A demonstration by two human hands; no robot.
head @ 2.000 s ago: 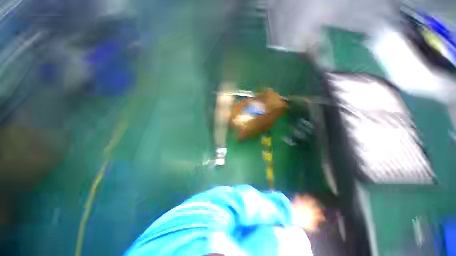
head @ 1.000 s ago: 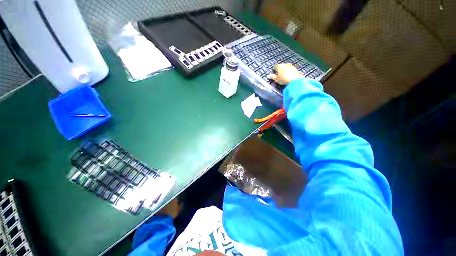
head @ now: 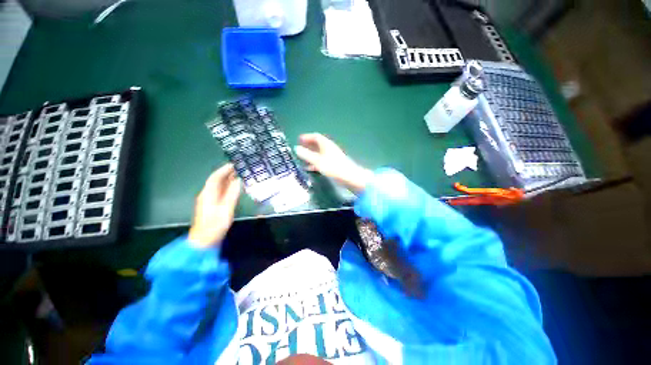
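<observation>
A pile of part strips (head: 255, 146) with rows of small black frames lies on the green bench in front of me, its lower end glaring white. My bare left hand (head: 216, 202) is at the lower left edge of the pile, fingertips against or very near it. My bare right hand (head: 327, 158) is at the right edge of the pile, fingers bent towards it. Blur hides whether either hand grips a strip. The sheet stack in its plastic bag (head: 532, 121) lies at the right bench edge, away from both hands.
A loaded tray (head: 71, 167) is at the left. A blue bin (head: 253, 57) holding a thin tool stands behind the pile. A white bottle (head: 450, 107), white scrap (head: 460, 160) and orange-handled tool (head: 489, 194) are at the right. A black tray (head: 421, 39) lies behind.
The view has swung left and down onto the strips. My right hand has left the bagged sheet stack and come to the pile. My left hand has come up to the pile.
</observation>
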